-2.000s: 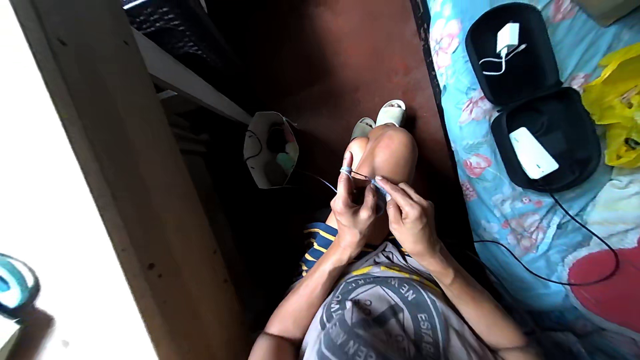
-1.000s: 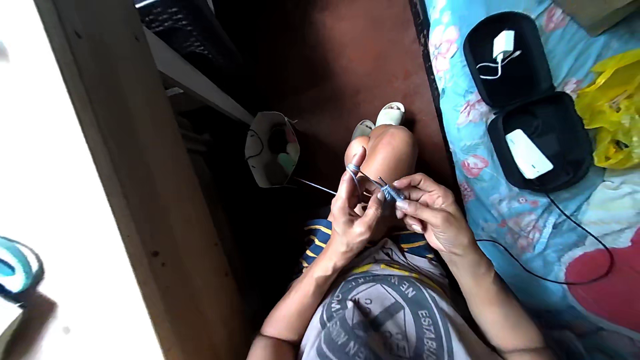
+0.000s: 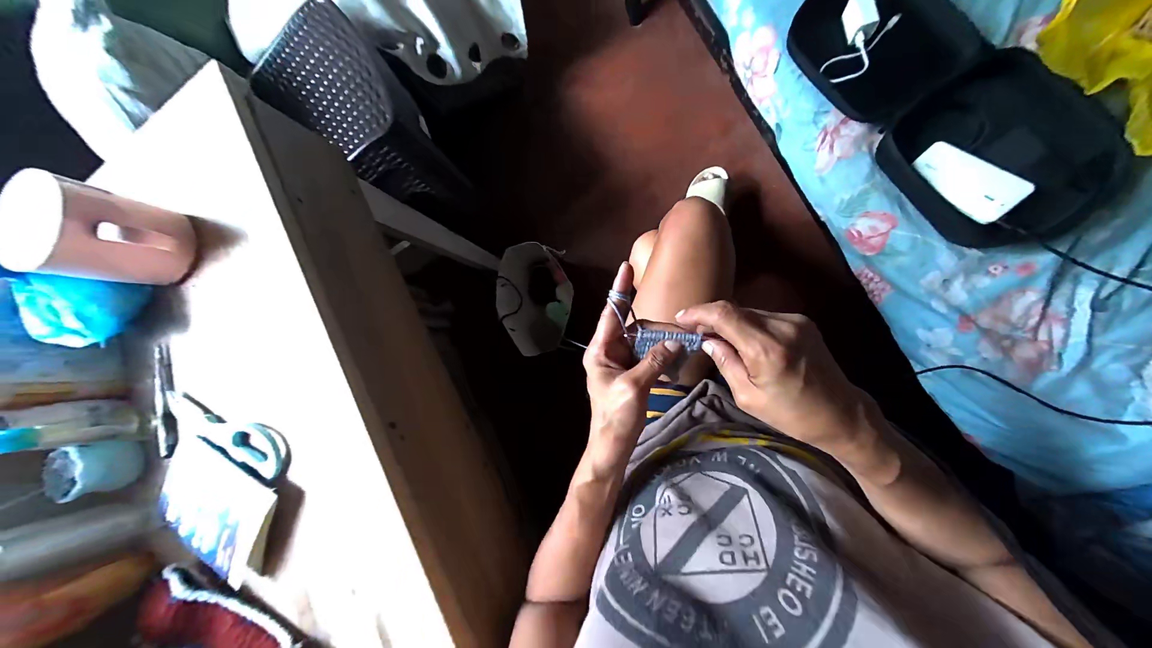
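Note:
A small strip of grey-blue crocheted or knitted fabric is stretched between both hands above the lap. My left hand pinches its near edge with the thumb, and grey yarn wraps round the raised index finger. My right hand holds the strip's right end between thumb and fingers; whether it also holds a hook or needle cannot be told. Yarn runs from my left hand toward an angular pale container at the left of the knees, with dark and green contents.
At left stands a white-topped wooden table with a pink mug, scissors and yarn pieces. A perforated dark basket is behind it. At right, a flowered bed bears an open black case and a black cable.
The view has swung toward the table. The grey-blue fabric, mostly bunched in the fingers earlier, now lies flat and spread between both hands.

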